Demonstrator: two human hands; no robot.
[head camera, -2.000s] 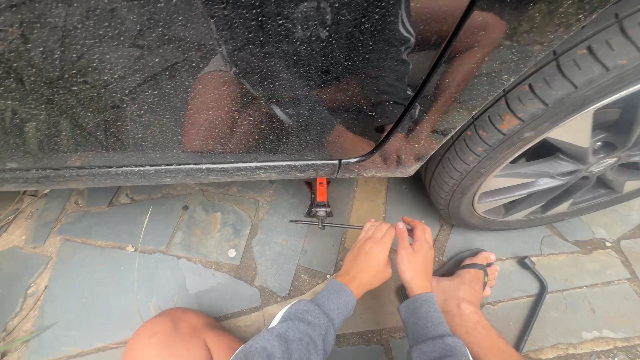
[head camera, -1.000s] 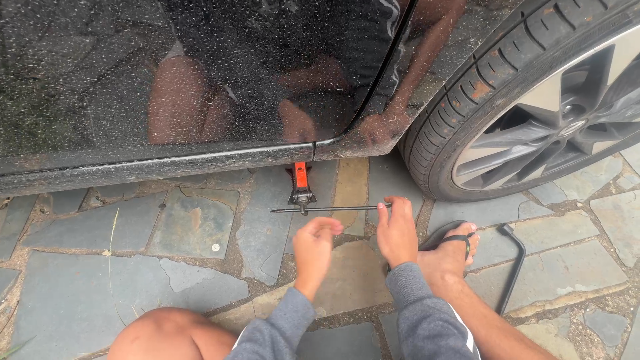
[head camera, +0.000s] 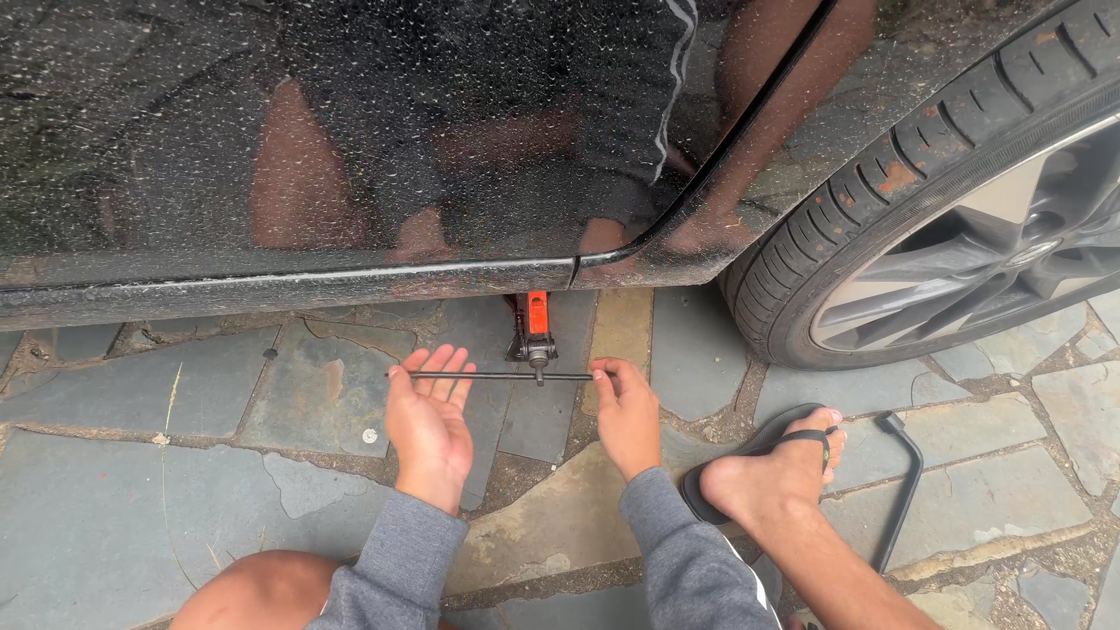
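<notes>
A red and black scissor jack (head camera: 536, 324) lies under the sill of a dark car (head camera: 350, 282); how its far end meets the car is hidden. A thin black metal rod (head camera: 499, 376) passes crosswise through the end of the jack's screw. At the rod's left end is my left hand (head camera: 433, 429), palm up with its fingers extended, the thumb against the rod. My right hand (head camera: 627, 411) pinches the rod's right end between thumb and fingers.
A car wheel (head camera: 945, 227) stands on the right. My foot in a black flip-flop (head camera: 770, 464) rests on the stone paving (head camera: 324, 385), beside a bent black lug wrench (head camera: 906, 490). My bare knee is at the lower left.
My left hand, off the rod a second ago, now touches its left end. Two seconds ago both hands were together at the rod's right side. The rod now extends to both sides of the jack screw.
</notes>
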